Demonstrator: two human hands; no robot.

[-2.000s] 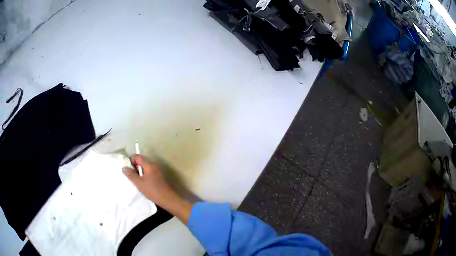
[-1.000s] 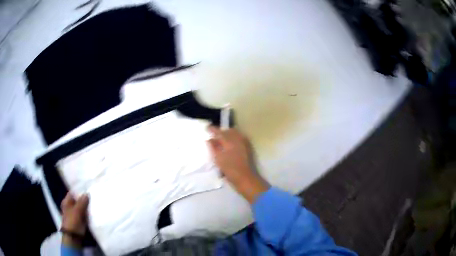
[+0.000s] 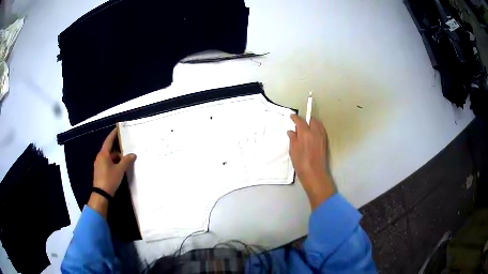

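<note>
The white marking template (image 3: pixel 182 176) lies on a black front panel (image 3: pixel 88 171). The panel shows past the template's left edge, and its dark band with a pale stitch line (image 3: pixel 160 108) lies uncovered along the far edge. My left hand (image 3: pixel 113 168) holds the template's left edge, thumb on top. My right hand (image 3: pixel 310 152) is at the template's right end, fingers near its far corner, with the slim white marker (image 3: pixel 309 108) held between the fingers, tip pointing away. The template has small dark dots and a curved cut-out on the near right side.
A black pile of panels (image 3: pixel 155 48) lies at the far side, with a thin dark strip (image 3: pixel 222 57) by it. More black pieces (image 3: pixel 32 206) lie at left. Dark tied bundles (image 3: pixel 447 48) are at far right. The white table (image 3: pixel 358 48) has a yellow-brown stain.
The view has swung right and down over the work. The template now lies closer along the panel's stitched band and far right curve. My left hand has come into view and grips the left edge.
</note>
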